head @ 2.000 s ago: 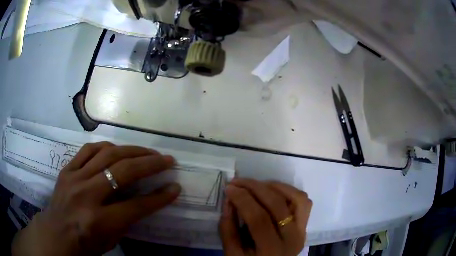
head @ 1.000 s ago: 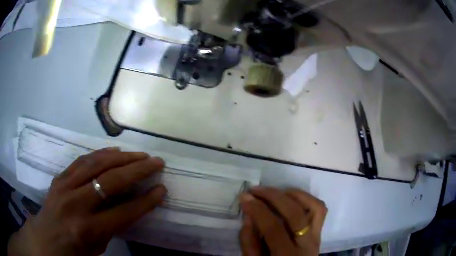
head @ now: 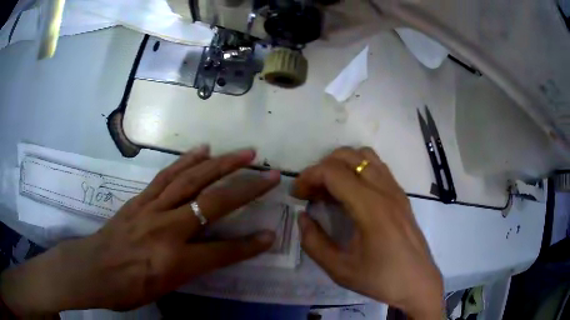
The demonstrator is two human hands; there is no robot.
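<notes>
A stiff whitish template (head: 75,187) with dark ruled lines and handwriting lies on a white fabric strip (head: 31,212) along the front of the table. My left hand (head: 169,231) lies flat over the template's middle and right part, fingers spread, covering much of it. My right hand (head: 365,219) is at the strip's right end, thumb and index finger bent close to its upper right corner. Whether the fingertips pinch the cloth is hard to tell. The template's right end shows between the hands.
The sewing machine's presser foot (head: 204,87) and ribbed knob (head: 285,67) are above the hands. Black snips (head: 437,156) lie on the bed at right. A white scrap (head: 349,76) lies near the knob. White cloth (head: 144,19) is at the back left.
My left hand has slid right along the template, uncovering the handwriting. My right hand has moved up, from beside the template's end to the strip's upper right corner. The camera view has also shifted.
</notes>
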